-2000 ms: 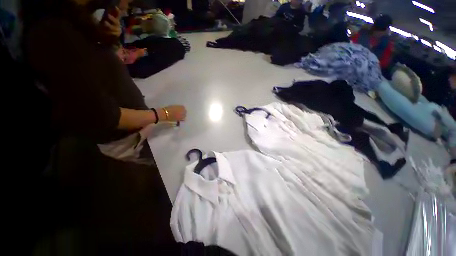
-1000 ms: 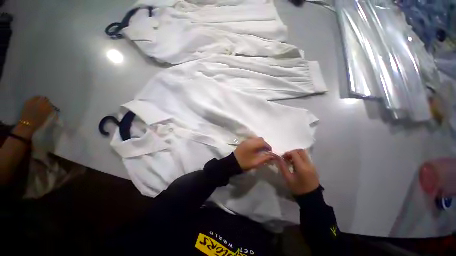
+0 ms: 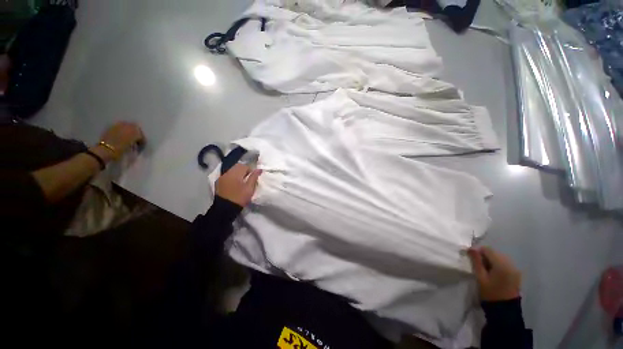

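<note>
A white shirt (image 3: 355,211) lies on the table in front of me, its cloth drawn out between my hands. A black hanger (image 3: 210,157) shows its hook at the collar end. My left hand (image 3: 239,183) grips the shirt near the collar and partly hides the collar. My right hand (image 3: 495,271) pinches the shirt's lower edge between thumb and fingers at the right. Folds run in the cloth from one hand to the other.
A second white shirt (image 3: 341,51) on a black hanger lies just beyond. Clear shiny bags (image 3: 563,102) lie at the right. Another person's hand (image 3: 123,140) is at left. A pink item (image 3: 611,292) is cut off at the right edge.
My hands were close together at the shirt's front. My left hand has moved to the collar and my right hand to the lower edge. The cloth is now stretched between them.
</note>
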